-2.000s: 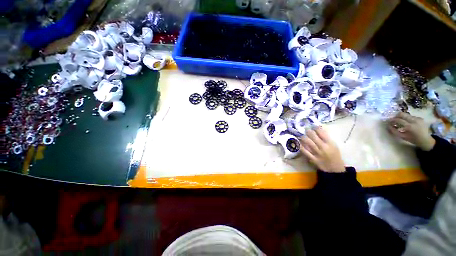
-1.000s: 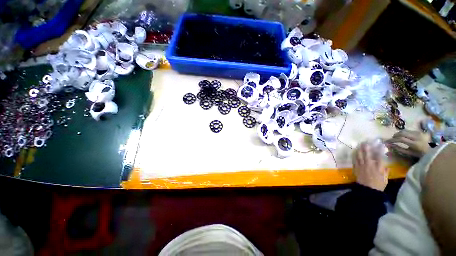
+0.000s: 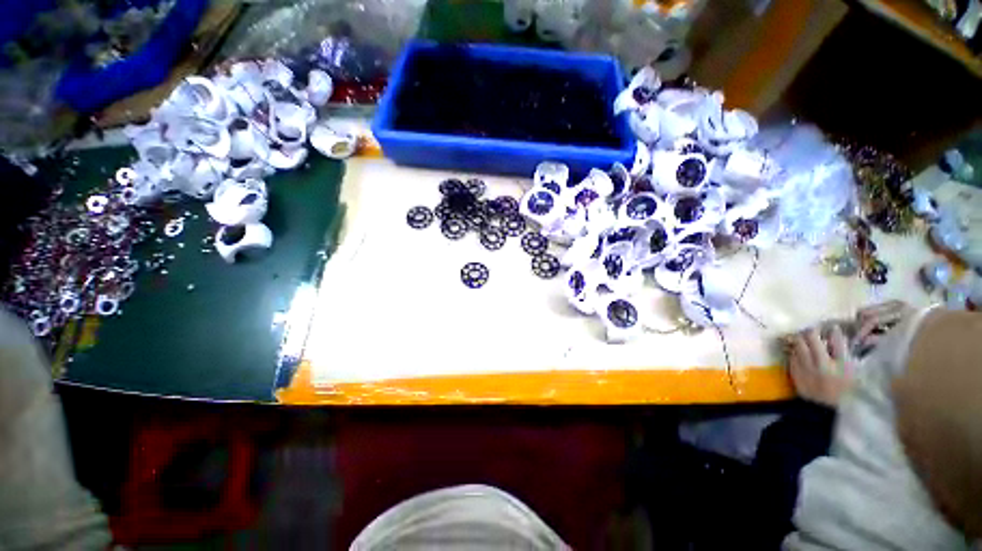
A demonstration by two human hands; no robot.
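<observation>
Neither of my hands is in view; pale sleeves show at the left and right edges. Fitted white housings (image 3: 641,210) with black dotted discs in their openings lie heaped right of centre. Thin wires trail from the heap's lower right. Loose black LED boards (image 3: 457,205) lie clustered on the white sheet, with a single board (image 3: 474,274) in front. Empty white front shells (image 3: 221,129) are piled at the left, partly on the green mat.
A blue bin (image 3: 501,154) of dark parts stands behind the boards. Small rings and mixed parts (image 3: 81,253) litter the far left. A clear plastic heap (image 3: 808,188) lies at the right. Another person's hands (image 3: 824,361), dark-sleeved, are at the front right edge.
The other person's hand has left the fitted heap and moved right to the front edge. A white housing with a wire now lies at the heap's lower right. Pale sleeves have entered at both sides.
</observation>
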